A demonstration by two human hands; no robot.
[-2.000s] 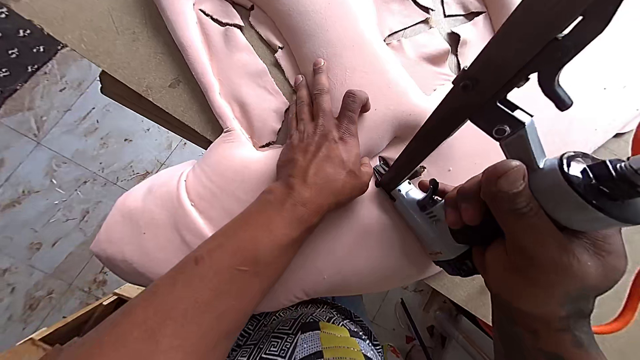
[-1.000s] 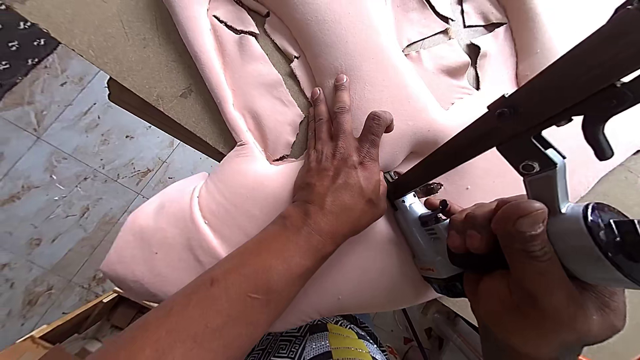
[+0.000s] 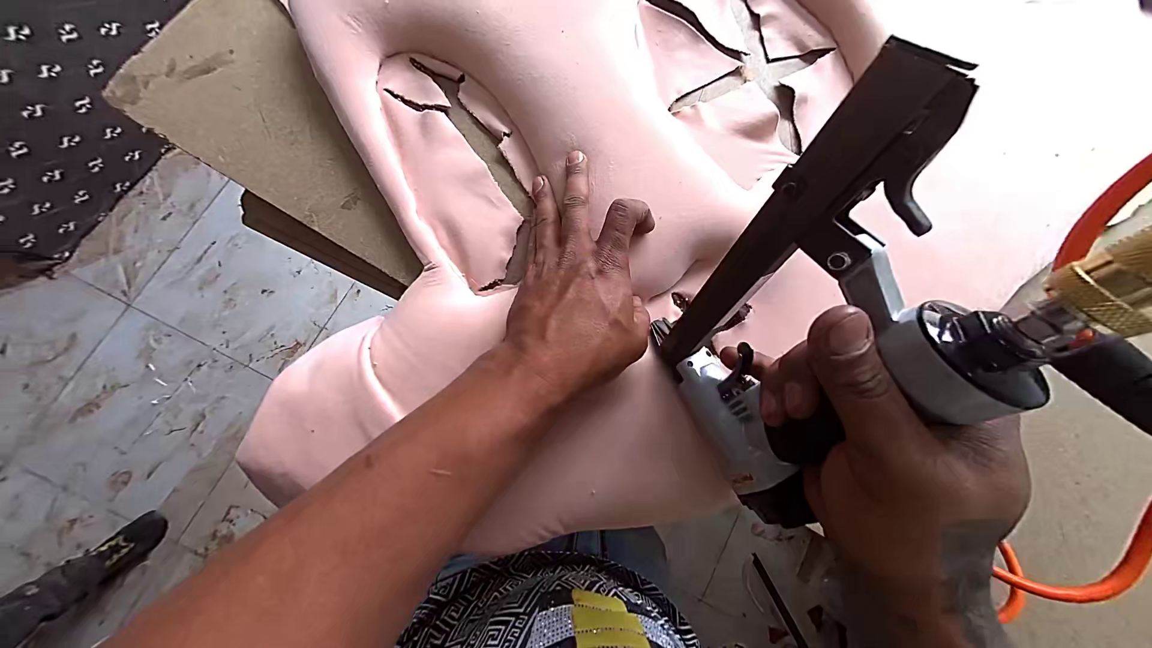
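Pink fabric (image 3: 612, 459) is stretched smooth over a curved, padded-looking form, with torn-edged cutouts in its hollows. My left hand (image 3: 585, 288) lies on the fabric with its fingers spread, pressing beside the tool's nose. In my right hand (image 3: 891, 441) is a pneumatic staple gun (image 3: 738, 423), gripped by its body, its long dark magazine (image 3: 810, 180) slanting up to the right. The gun's nose touches the pink fabric right beside my left thumb. A small dark-edged slit in the fabric shows just behind the magazine. Whether the trigger is pressed cannot be seen.
An orange air hose (image 3: 1107, 576) loops at the right, near a brass-coloured fitting (image 3: 1107, 279). The worktable board (image 3: 261, 135) has its edge at the left, above a stained tile floor (image 3: 135, 387). A person's shoe (image 3: 135, 540) stands at the lower left. Dark patterned cloth (image 3: 72, 117) lies upper left.
The shoe has come into view at the lower left. Both hands keep about the same places on the fabric, the staple gun's nose still beside my left thumb. The view has shifted somewhat.
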